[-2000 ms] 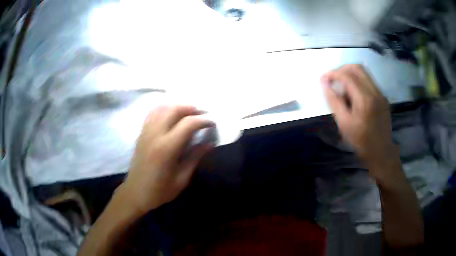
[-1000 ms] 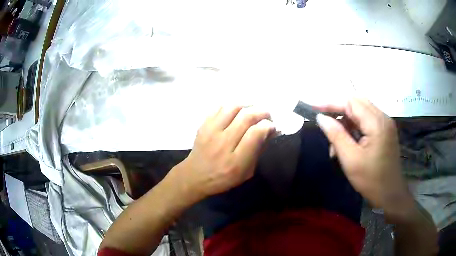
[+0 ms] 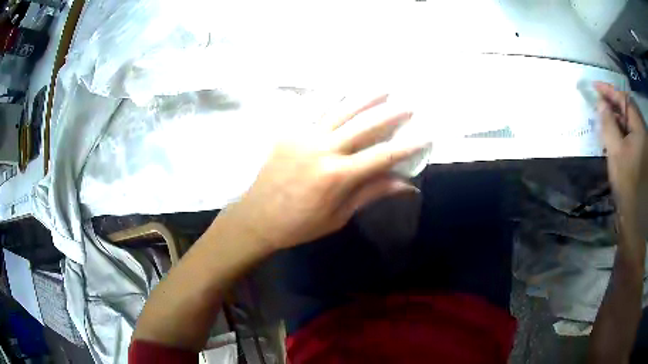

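Observation:
The pale grey garment (image 3: pixel 163 149) lies spread over the left and middle of the table, much of it overexposed. My left hand (image 3: pixel 327 167) is over its front edge with the fingers spread. A small pale rounded edge (image 3: pixel 413 162) shows beside the fingertips, and a thin cloth part hangs below. My right hand (image 3: pixel 624 131) is at the far right above the table's front edge, fingers bent and blurred. A faint pale patch is at its fingertips; whether it holds anything is unclear.
Ruler marks (image 3: pixel 490 133) run along the front edge. Garment folds (image 3: pixel 92 284) hang at the left beside a curved wooden piece (image 3: pixel 149 231). Grey cloth (image 3: pixel 568 274) lies below the table at the right. A dark-labelled object stands at the upper right.
My right hand has moved away to the far right; the dark grey strip it pinched no longer shows. My left hand has opened its fingers and stays at the cloth edge.

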